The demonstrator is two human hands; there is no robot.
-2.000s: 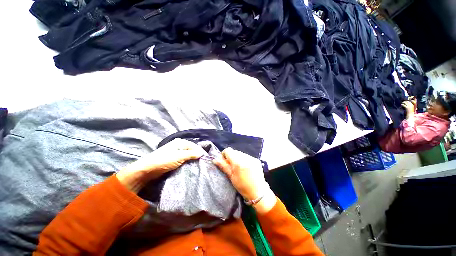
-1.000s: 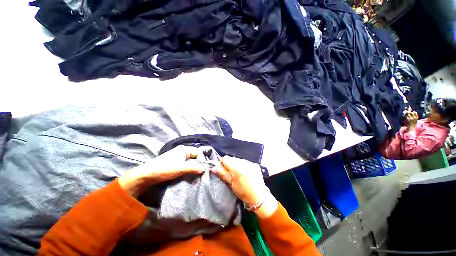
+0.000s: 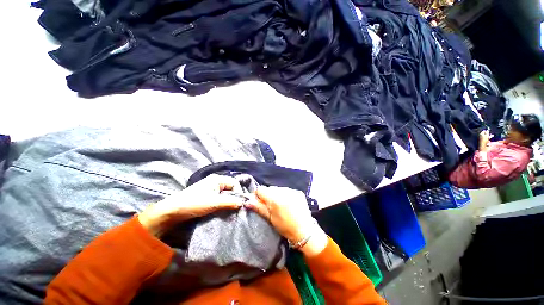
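A denim garment [image 3: 101,173], pale grey side outward, lies on the table nearest me and reaches up to my body. Its dark navy band [image 3: 268,173] curves behind my hands and sticks out to the right. My left hand [image 3: 200,199] pinches a bunched fold of the grey cloth from the left. My right hand [image 3: 280,211] pinches the same fold from the right, fingertips almost touching the left ones. The bunched grey cloth [image 3: 229,238] hangs below my fingers. Whether a small tool or thread is between the fingertips cannot be told.
A heap of dark navy garments [image 3: 238,41] covers the far side of the white table [image 3: 119,110]. A green crate [image 3: 352,238], a blue bin [image 3: 396,217] and a blue mesh crate [image 3: 441,196] stand below the table edge. A person in pink [image 3: 501,161] is at the far right.
My fingertips have shifted slightly on the bunched fold, and both hands keep hold of it. The rest of the garment lies almost the same. The person in pink has moved a little.
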